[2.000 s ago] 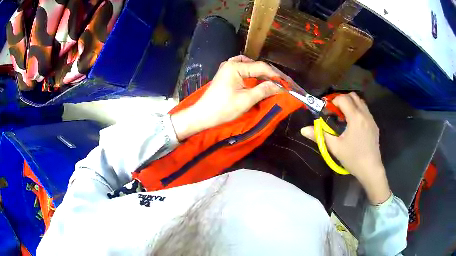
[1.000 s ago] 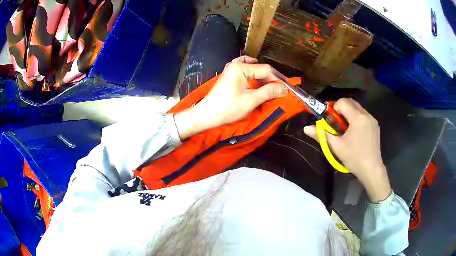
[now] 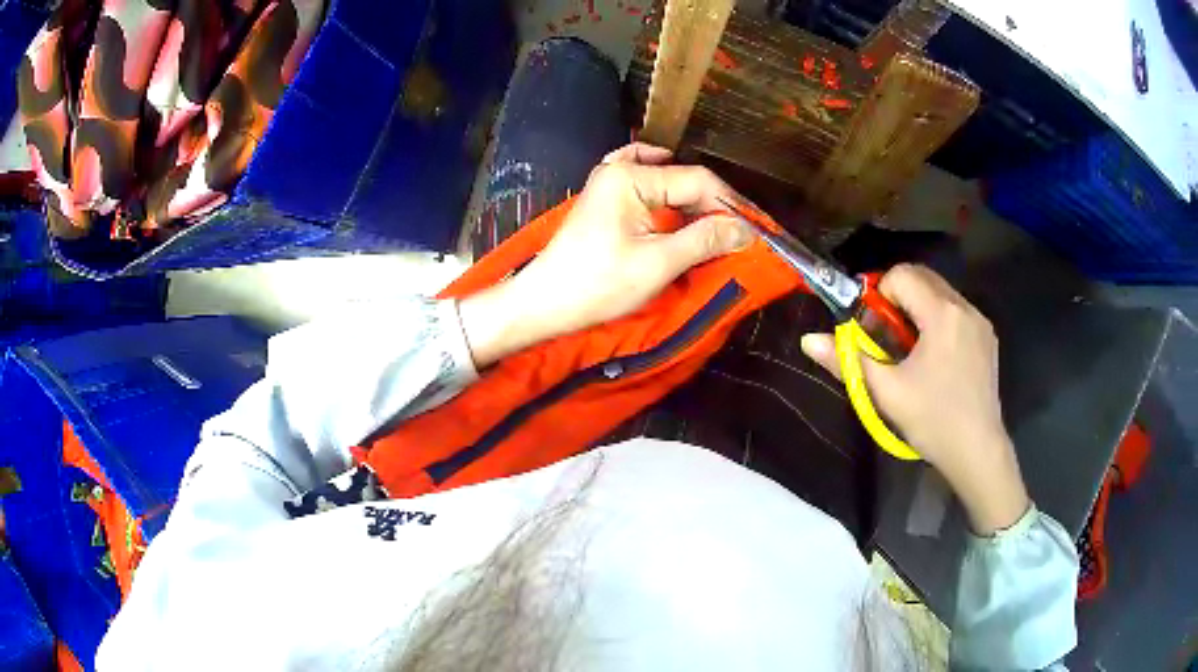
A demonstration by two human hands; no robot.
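The orange workpiece [image 3: 558, 381] lies slanting across my lap, with a dark strip [image 3: 526, 420] that looks like a zipper along it. A navy-white patterned end tab [image 3: 331, 494] sticks out at its lower left end. My left hand [image 3: 631, 243] pinches its upper right end between thumb and fingers. My right hand [image 3: 939, 368] holds the scissors [image 3: 861, 361] by their yellow and red-orange handle loops. The silver blades point up left, at the cloth edge beside my left thumb tip. The blade tips are partly hidden at the cloth.
A blue bin [image 3: 329, 158] with pink-brown camouflage pieces [image 3: 145, 112] stands upper left. Another blue bin [image 3: 99, 394] is at left, a grey bin [image 3: 1130, 525] at right. A wooden frame [image 3: 907, 131] with orange scraps stands ahead, beside a white table [image 3: 1090, 66] at upper right.
The scissors have shifted slightly at the cloth's edge, and the small orange flap seen beyond the blades one second ago no longer shows. My left hand keeps its pinch, almost unmoved.
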